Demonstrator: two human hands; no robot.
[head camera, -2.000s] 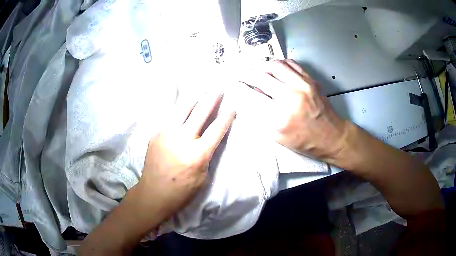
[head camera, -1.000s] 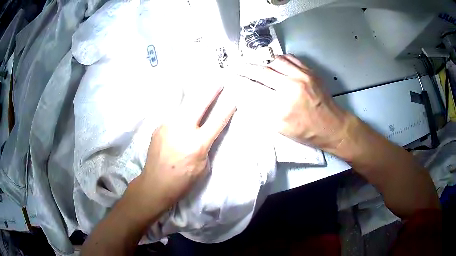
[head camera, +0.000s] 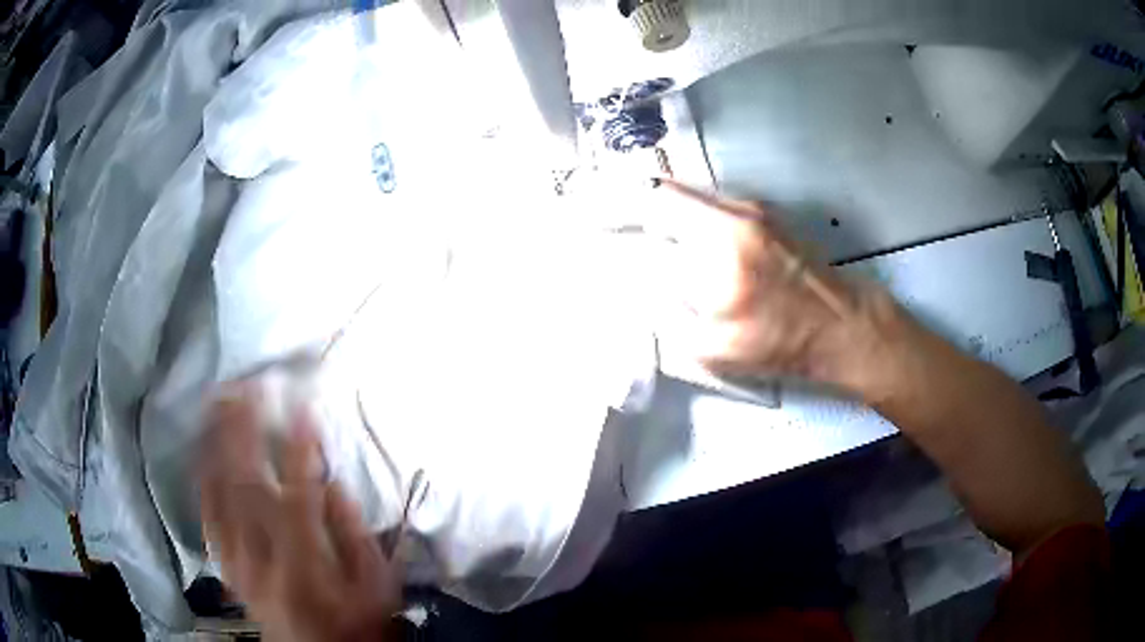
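The pale garment (head camera: 490, 414) lies in large folds under the sewing machine head, bleached out by the lamp around the needle. A small blue oval mark (head camera: 383, 167) shows on the bright area at its upper left. My right hand (head camera: 766, 295) is on the cloth just below and right of the needle area; its fingertips are washed out by the glare, so its grip cannot be told. My left hand (head camera: 283, 502) is blurred over the lower left folds, with fingers apart; I cannot tell if it touches the cloth.
The white machine bed (head camera: 804, 138) extends right, with a ribbed round knob (head camera: 661, 23) above the needle area. Thin dark tools (head camera: 1070, 301) lie at the right edge beside a yellow item (head camera: 1112, 251). More pale cloth hangs at the far left and lies at the lower right.
My left hand has moved from near the needle down and left. My right hand has stayed near the needle, its fingers shifted slightly. The front folds of the garment have shifted left.
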